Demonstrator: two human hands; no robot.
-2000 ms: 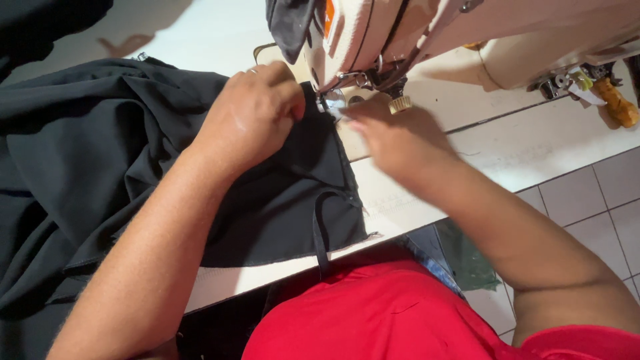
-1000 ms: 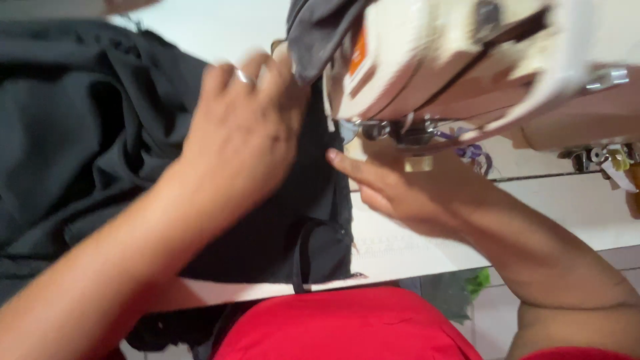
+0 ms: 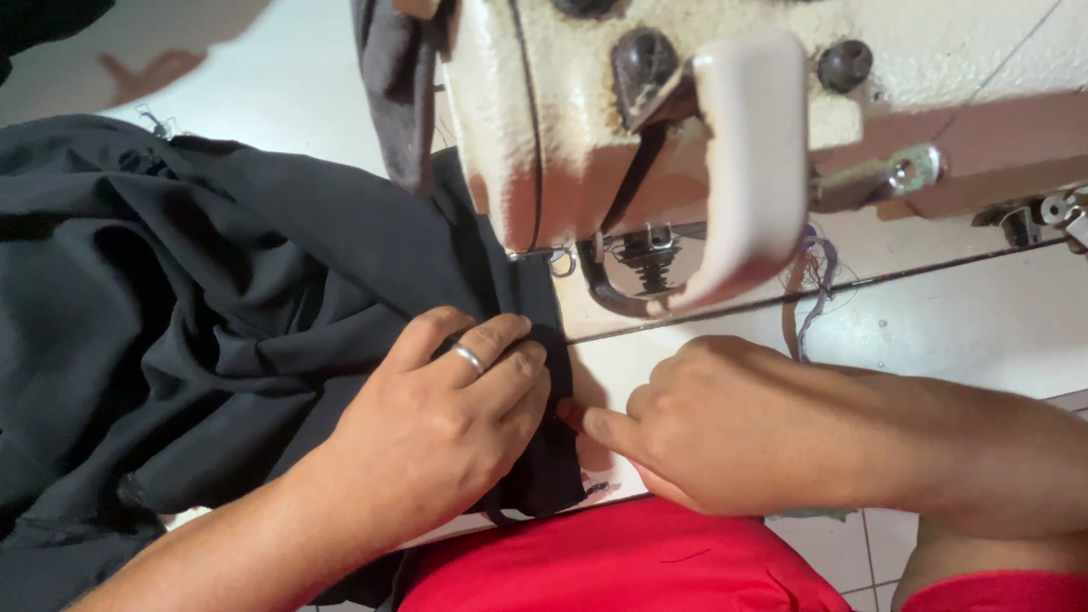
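Note:
Black fabric [image 3: 280, 280] spreads over the left of the white sewing table, its right edge running under the head of a sewing machine [image 3: 578, 153]. My left hand [image 3: 459, 399], with a ring on one finger, lies flat on the fabric near that edge, below the presser foot area. My right hand [image 3: 697, 425] touches the fabric's edge with its fingertips; the other fingers are curled. Whether it pinches the cloth cannot be told. The needle is hidden behind the machine head.
A dark grey cloth [image 3: 395, 93] hangs at the machine's left side. Purple thread or cord [image 3: 820, 289] lies right of the machine head. A white curved guard [image 3: 756, 161] juts from the machine. The table's front edge meets my red clothing.
Both hands have come back from beside the needle area toward the table's front edge. The fabric edge near me now lies straighter along my right fingertips. The view has shifted closer to the machine.

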